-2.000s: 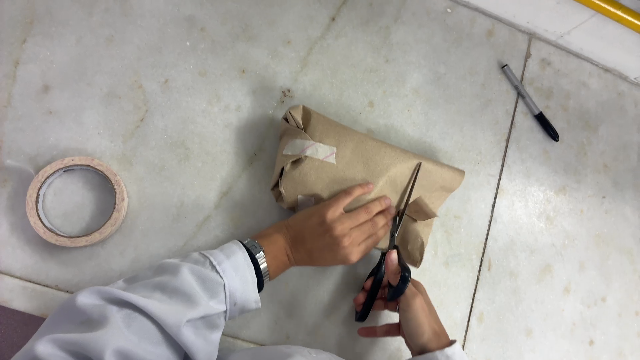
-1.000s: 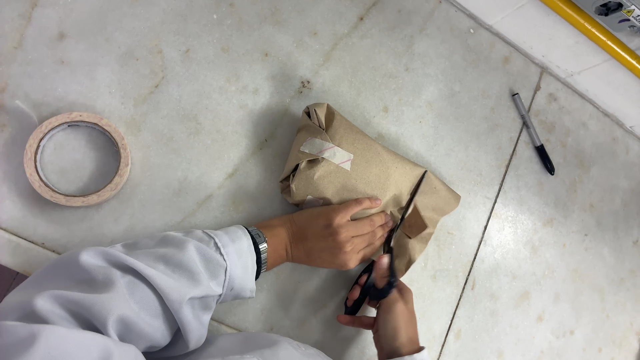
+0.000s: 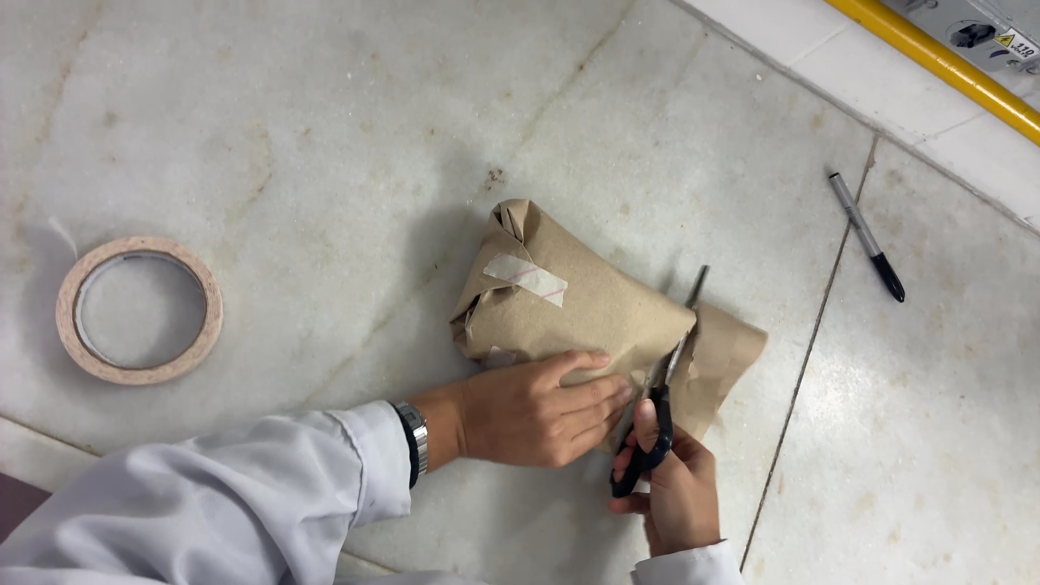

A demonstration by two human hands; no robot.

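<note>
A package wrapped in brown kraft paper (image 3: 601, 301) lies on the marble surface, its left end folded in and held by a strip of pale masking tape (image 3: 526, 278). My left hand (image 3: 540, 410) lies flat on the package's lower edge, fingers pointing right; it presses on the paper and grips nothing. Scissors with black handles (image 3: 662, 414) are in my right hand (image 3: 678, 483), thumb and fingers in the loops. Their blades cross the paper at the package's right end, one tip sticking out past the upper edge. A paper flap (image 3: 723, 357) sits right of the blades.
A roll of masking tape (image 3: 140, 370) lies at the left, its loose end sticking up. A black-capped marker (image 3: 868, 236) rests at the right, across a seam. White tile and a yellow pipe (image 3: 942, 61) run along the upper right, beside a grey panel with a socket.
The paper at the package's right end has been cut, and the flap now stands apart from the package along much of the cut. My left hand still rests on the package.
</note>
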